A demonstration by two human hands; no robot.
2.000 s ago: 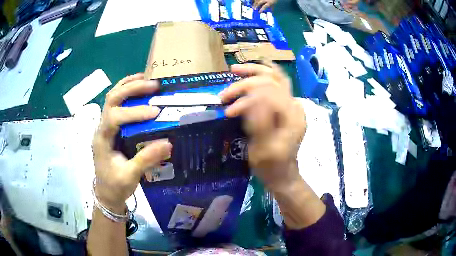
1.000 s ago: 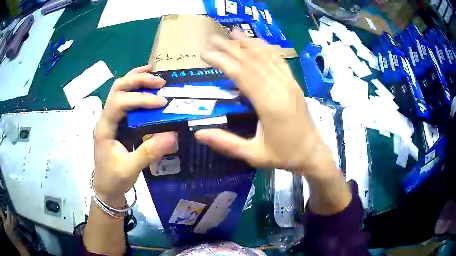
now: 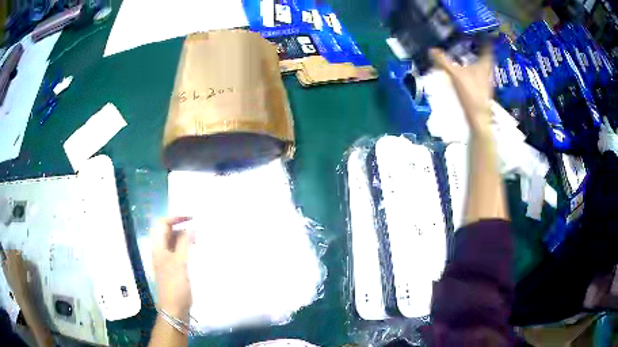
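A dark blue retail box point(image 3: 423, 30) is at the upper right, blurred, with my right hand point(image 3: 467, 74) on its near side, fingers against it. My left hand point(image 3: 173, 254) is over the left edge of a stack of clear plastic bags point(image 3: 244, 244), fingers partly curled; whether it pinches a bag cannot be told. The brown carton sleeve point(image 3: 227, 81), marked "SL200", covers the far end of the stack, its open end facing me. Bagged laminators point(image 3: 410, 223) lie side by side right of the stack. An unbagged laminator point(image 3: 112, 237) lies at the left.
An off-white work board point(image 3: 40, 251) is at the left, with another person's hand point(image 3: 17, 271) over it. White slips point(image 3: 508, 135) and a blue tray point(image 3: 410, 91) are at the right. Folded blue boxes stand in rows point(image 3: 542, 74) at far right; others lie flat point(image 3: 318, 27) at the top.
The retail box has moved from the front centre to the upper right with my right hand. My left hand has let go of it and moved down to the bag stack, now uncovered.
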